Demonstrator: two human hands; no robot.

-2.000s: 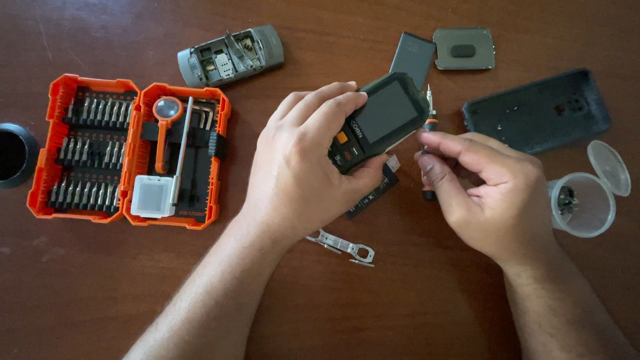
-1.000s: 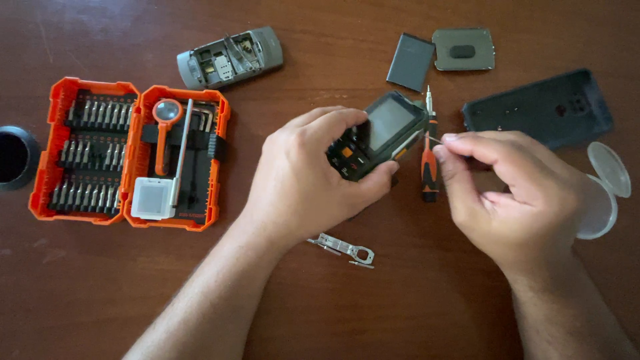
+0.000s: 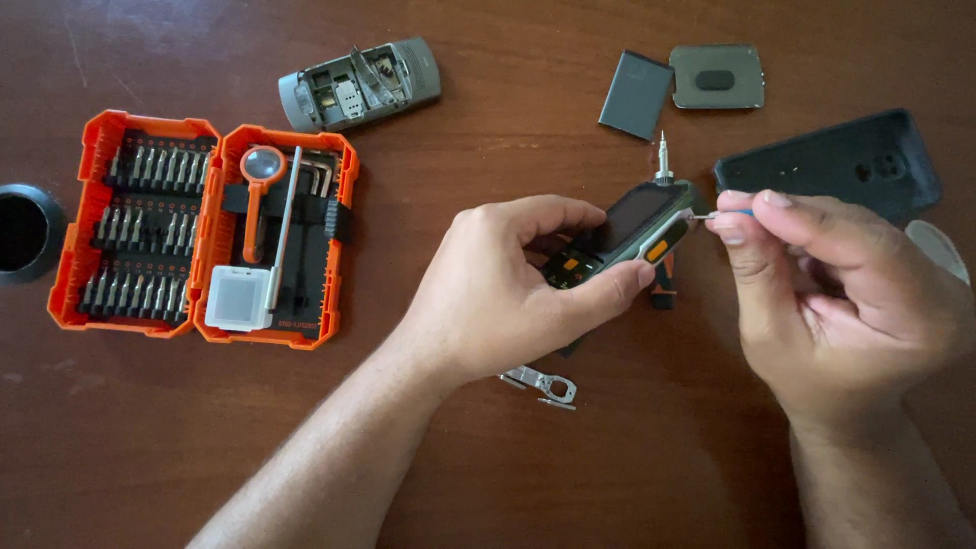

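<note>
My left hand [image 3: 518, 282] grips a keypad mobile phone [image 3: 629, 221] by its sides, tilted so that the edge with an orange side button shows. Between thumb and fingers, my right hand [image 3: 839, 282] pinches a thin metal-tipped tool [image 3: 736, 214] with a bit of blue on it. The tool's tip meets the upper right corner of the phone; what exactly it touches is too small to tell. Partly behind the phone lies a screwdriver [image 3: 663, 164] with an orange and black handle. Below the left hand rests a metal bracket [image 3: 541, 380] with small pins.
At left lies an orange bit case [image 3: 210, 252] with a magnifier [image 3: 262, 168], beside a dark round container [image 3: 30, 232]. Farther back are an opened phone body [image 3: 362, 84], a battery [image 3: 636, 94] and a back cover [image 3: 717, 76]. A black phone case [image 3: 831, 164] holds tiny parts; a clear lid [image 3: 938, 248] is partly hidden.
The phone is now turned to show its side button edge. My right hand has brought the thin tool against the phone's corner. The small clear tub at right has become hidden behind that hand.
</note>
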